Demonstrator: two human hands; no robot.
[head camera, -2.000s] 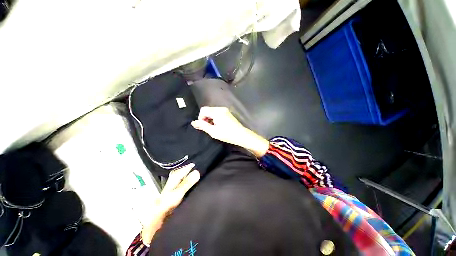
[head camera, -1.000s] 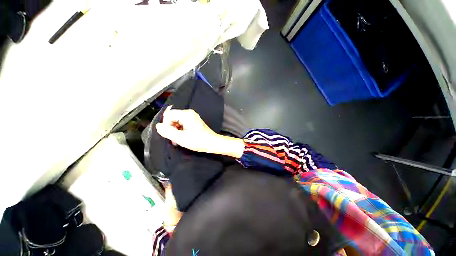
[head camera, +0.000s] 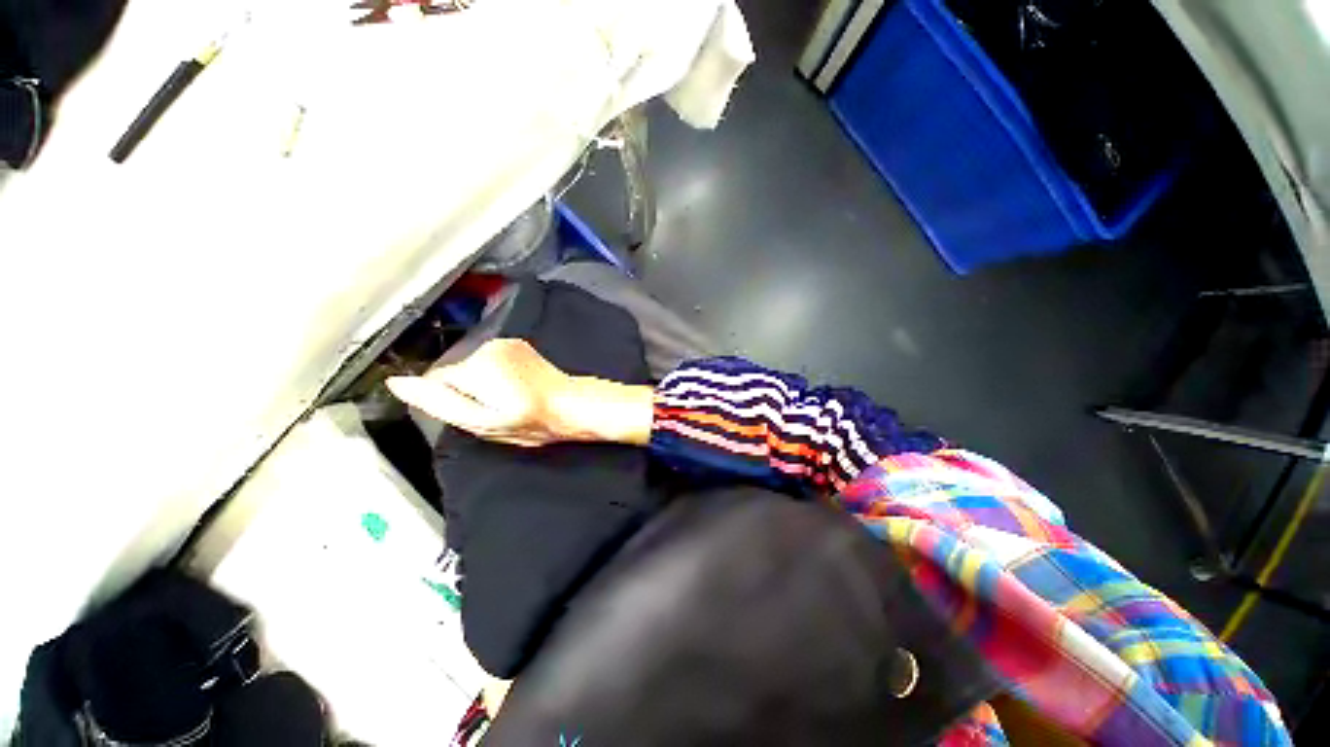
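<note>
A black fabric bag (head camera: 540, 511) lies on my lap, over the dark apron (head camera: 715, 628). Its zip line and white label do not show. My right hand (head camera: 489, 397) lies across the upper part of the bag, back of the hand up, fingers pointing left; whether it grips the fabric cannot be told. My left hand (head camera: 493, 692) shows only as a small patch at the bag's lower left edge, mostly hidden by the bag and apron.
A white cloth-covered table (head camera: 292, 248) runs along the left, with a black stick-like tool (head camera: 158, 110) on it. A low white surface (head camera: 314, 540) has green marks. Black bags (head camera: 153, 664) are heaped at lower left. A blue crate (head camera: 948, 146) stands on the floor at upper right.
The bag has turned over, so its label and curved zip no longer show. My right hand has moved left across it. My left hand has gone mostly out of sight below the bag.
</note>
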